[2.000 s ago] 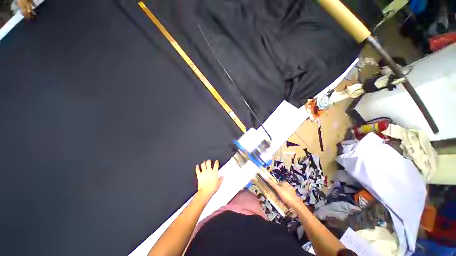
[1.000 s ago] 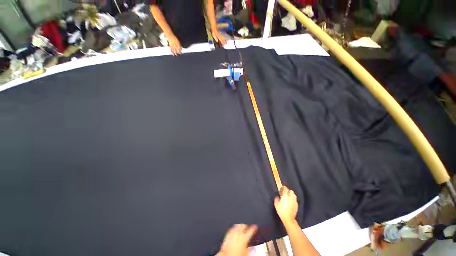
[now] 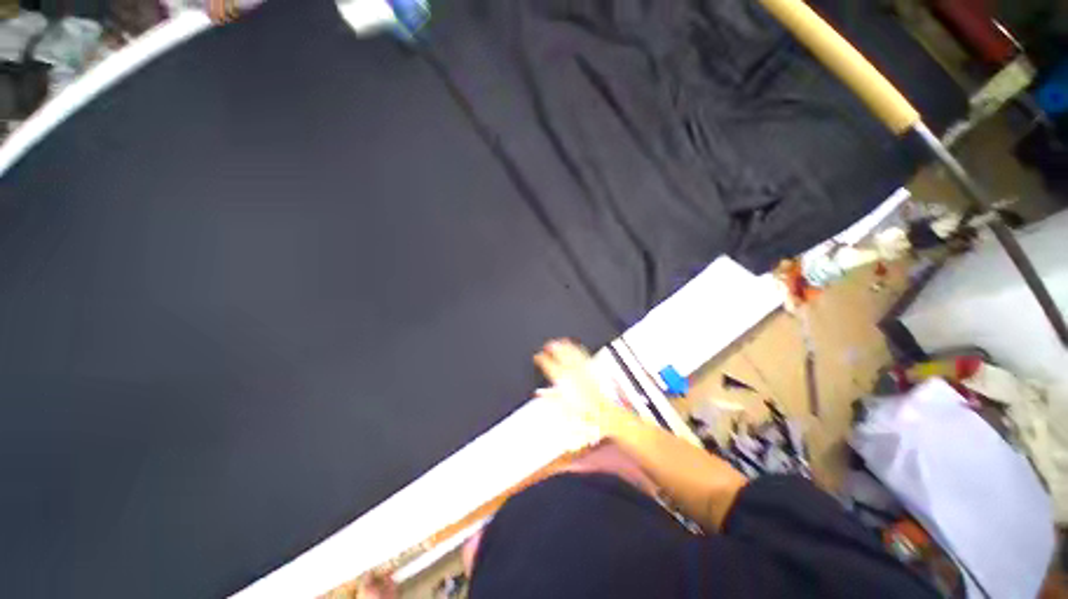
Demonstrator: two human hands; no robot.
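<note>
Black fabric lies smooth on the left and rippled on the right, with a dark line across it between. My right hand rests at the fabric's near edge and the white border, fingers apart, palm down, nothing seen in it. My left hand seems to show only as blurred fingertips at the bottom edge; its grip cannot be told. A brown strip, perhaps the wooden stick, runs along the near table edge. A blue-and-white device sits at the far end of the dark line, cut off by the top edge.
Narrow parallel strips cross the near edge beside a blue block. A yellow-tan tube on a grey rod is at upper right. Scraps and a pale cloth bundle lie right. Another person's hand is at the far edge.
My right hand has let go of the yellow-brown stick, which no longer lies across the fabric, and now rests at the near edge. My left hand has moved low, mostly out of view. The view has turned.
</note>
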